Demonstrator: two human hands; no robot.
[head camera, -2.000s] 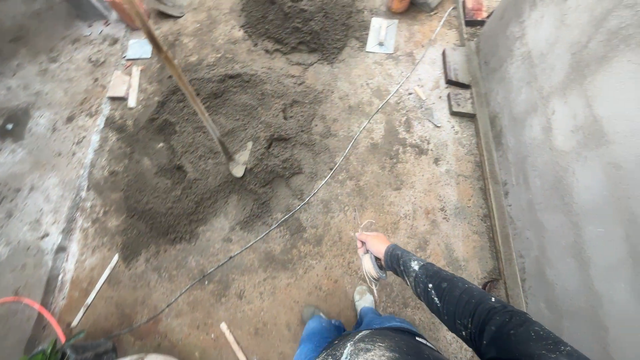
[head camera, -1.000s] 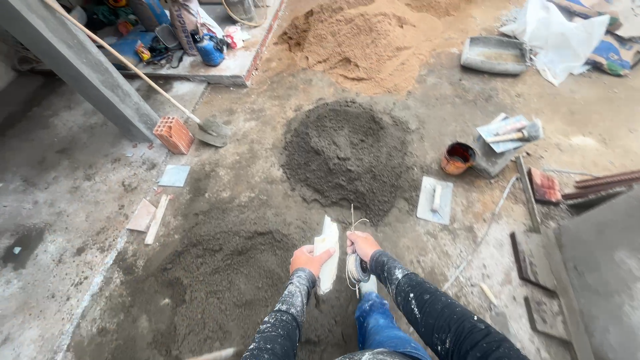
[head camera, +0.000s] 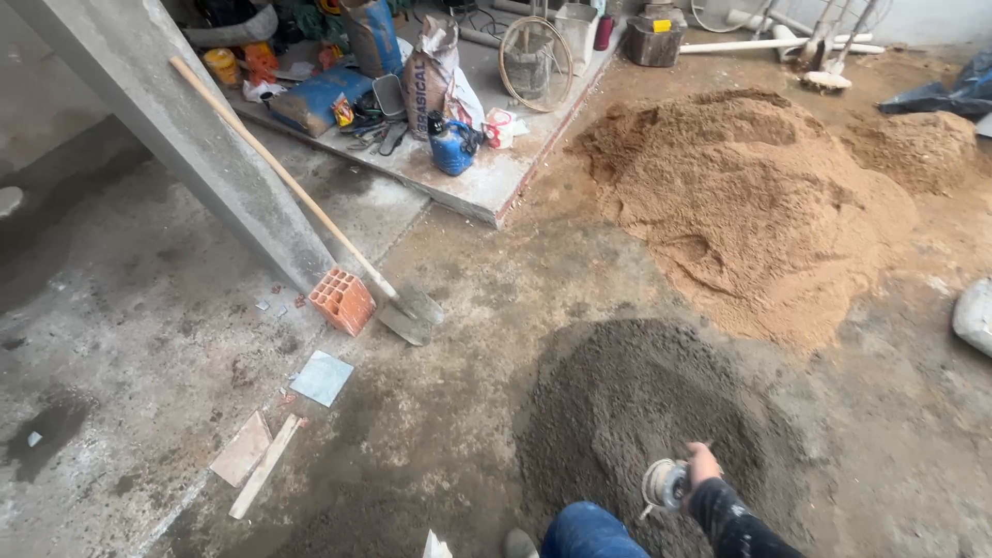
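Observation:
My right hand (head camera: 703, 465), low and right of centre, is closed on a spool of cord (head camera: 664, 486), with pale line wound round it. Below the hand and spool lies a mound of dark grey mortar mix (head camera: 628, 403). My left hand is out of the frame. At the bottom edge shows the tip of a pale, jagged piece (head camera: 436, 545); what holds it is hidden. My knee in blue jeans is beside it.
A long-handled shovel (head camera: 411, 316) leans on a concrete column (head camera: 232, 155), beside a hollow clay brick (head camera: 342, 301). A grey tile (head camera: 322, 378) and wood strip (head camera: 265, 467) lie left. Beyond are a sand pile (head camera: 759, 201) and a raised slab (head camera: 496, 205) with sacks and a blue sprayer.
The view has swung far to the left and up. My left hand, on a pale piece one second ago, has left the frame. My right hand still has the spool.

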